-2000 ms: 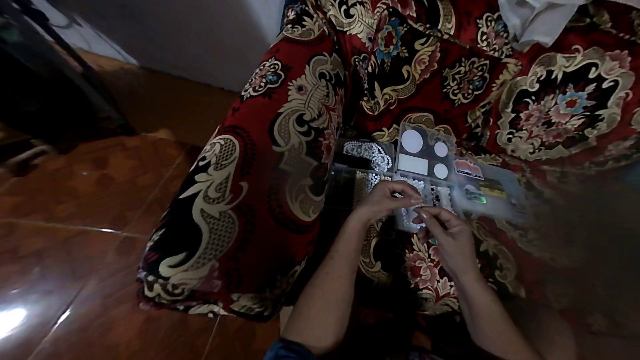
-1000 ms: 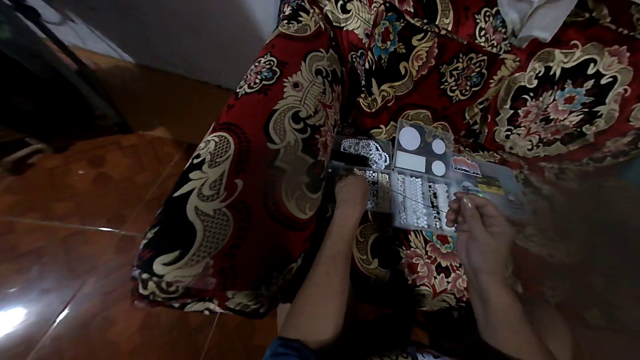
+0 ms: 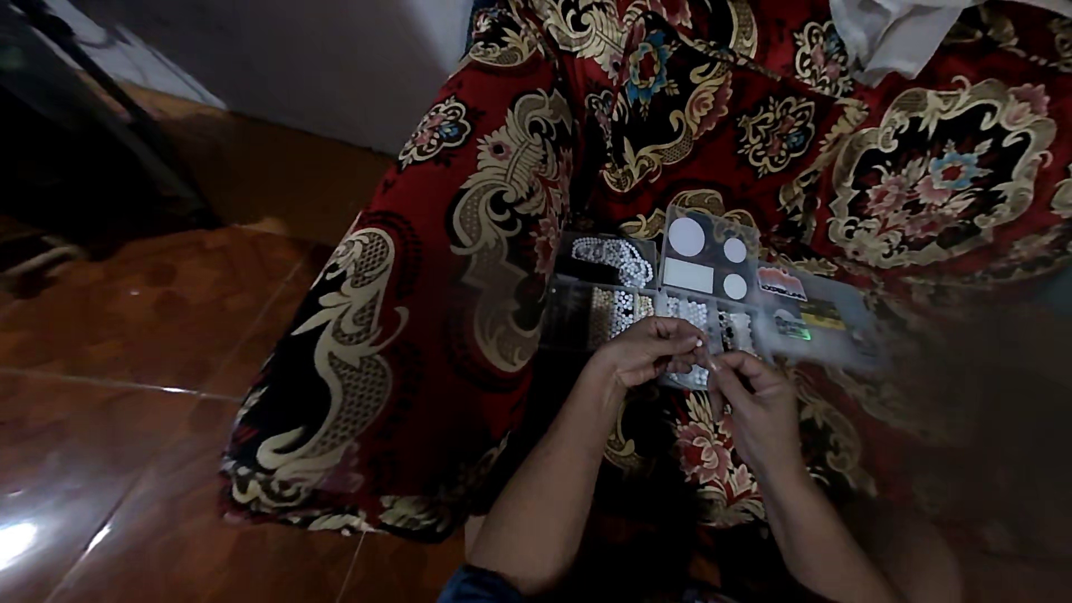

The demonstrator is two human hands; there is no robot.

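Observation:
My left hand (image 3: 662,350) pinches a small white bead between thumb and fingertips. Close to its right, my right hand (image 3: 749,385) has thumb and forefinger pinched together; what they hold is too small to make out. Both hands are over the near edge of a clear plastic compartment box (image 3: 569,314). Strands of white beads (image 3: 624,255) lie in its back left compartment, and rows of small beads (image 3: 621,311) fill compartments in front. A clear lid with white round and rectangular labels (image 3: 688,275) stands behind. Part of the box is hidden by my hands.
A clear plastic case with colourful stickers (image 3: 825,322) lies right of the box. Everything rests on a sofa with a red patterned cover (image 3: 502,276). A white cloth (image 3: 896,38) hangs at the upper right. Tiled floor (image 3: 151,435) is at the left.
A second ago my left hand was at the box's left part and my right hand was apart from it; now the left has come back right, and both hands are close together.

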